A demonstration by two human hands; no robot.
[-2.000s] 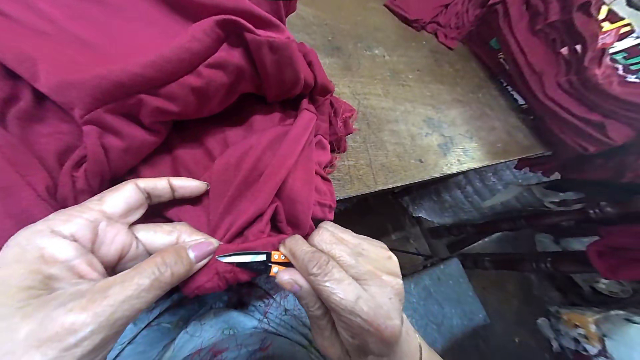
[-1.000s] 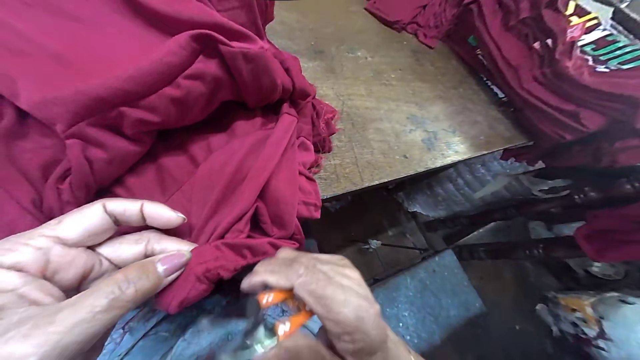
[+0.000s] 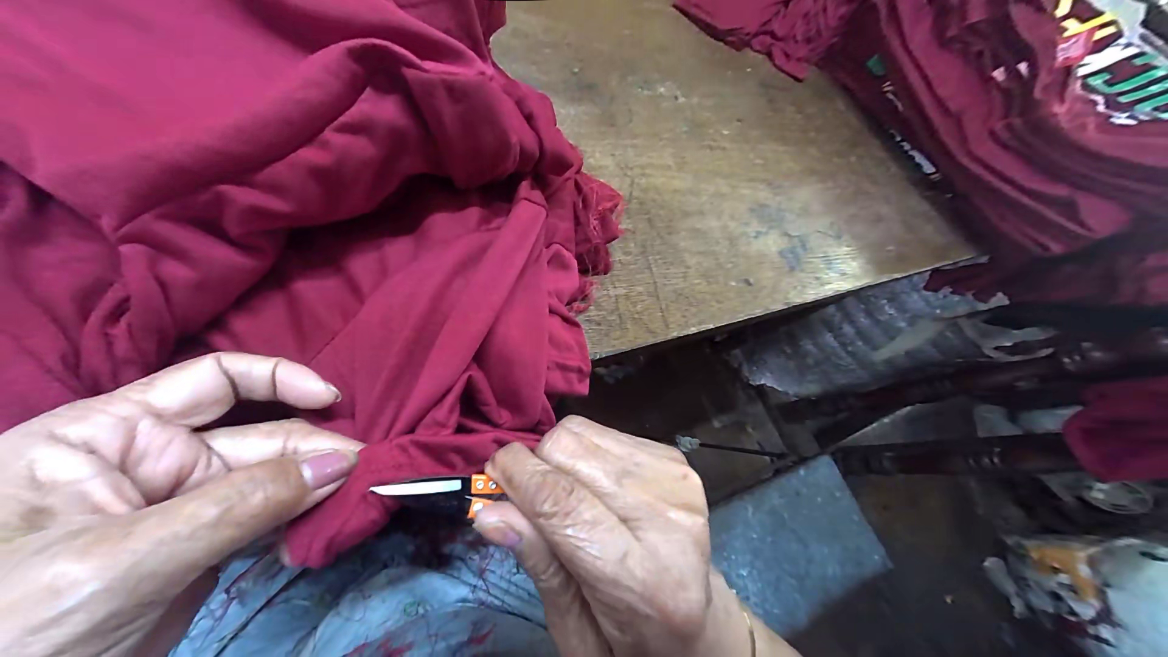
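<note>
Dark red knit fabric [image 3: 438,292] lies bunched over the left of the view and hangs toward my lap. My left hand [image 3: 210,465] pinches its lower edge between thumb and fingers, with the index finger raised and bent. Orange-handled thread snips [image 3: 481,494] are held in my right hand [image 3: 611,529]; most of the handle is hidden in the palm. The pale blade points left along the fabric edge, near my left thumb tip. My right fingers also lie against the fabric fold. Loose threads fringe the fabric's right side.
The wooden table [image 3: 730,182] has its front edge beyond my right hand. A stack of dark red printed garments [image 3: 995,137] hangs at the upper right. Below are a blue-grey flat panel [image 3: 794,547] and dark bars. Blue cloth [image 3: 392,593] with thread scraps covers my lap.
One second ago the snips were blurred and lower, clear of the fabric edge; now they lie along it, much as two seconds ago. My left hand keeps its pinch.
</note>
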